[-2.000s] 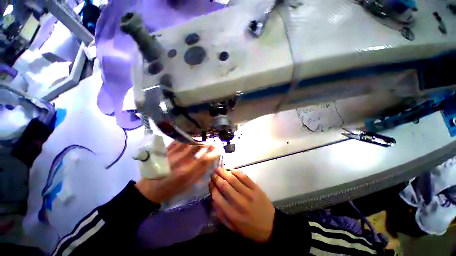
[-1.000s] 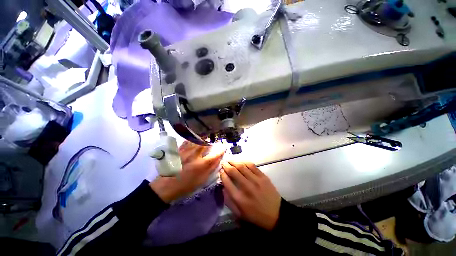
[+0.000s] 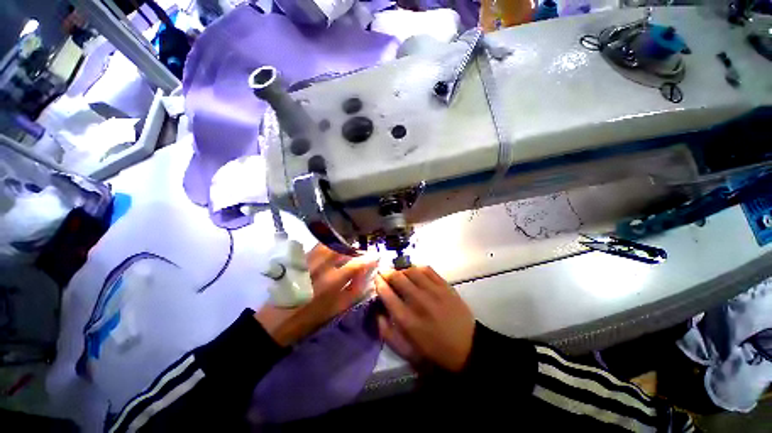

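Note:
The white sewing machine (image 3: 440,127) has a blue stripe. Its presser foot and needle area (image 3: 396,247) is brightly lit. My left hand (image 3: 334,283) lies flat with its fingertips just left of the presser foot, partly behind the off-white lamp (image 3: 289,272). My right hand (image 3: 427,313) lies beside it, fingertips in front of the presser foot. Both hands press on a fabric piece at the foot; glare and fingers hide most of it. A purple cloth piece (image 3: 322,368) hangs over the table's front edge below my hands.
Black thread snips (image 3: 625,248) lie on the machine bed (image 3: 508,296) at the right. Lilac cloth (image 3: 233,93) is heaped behind the machine. Pale curved panels (image 3: 144,313) with dark edges and blue strips lie at the left. A blue spool (image 3: 664,41) sits on the machine head.
The view has shifted. My right hand's fingertips have moved up close to the presser foot. My left hand stays left of the foot.

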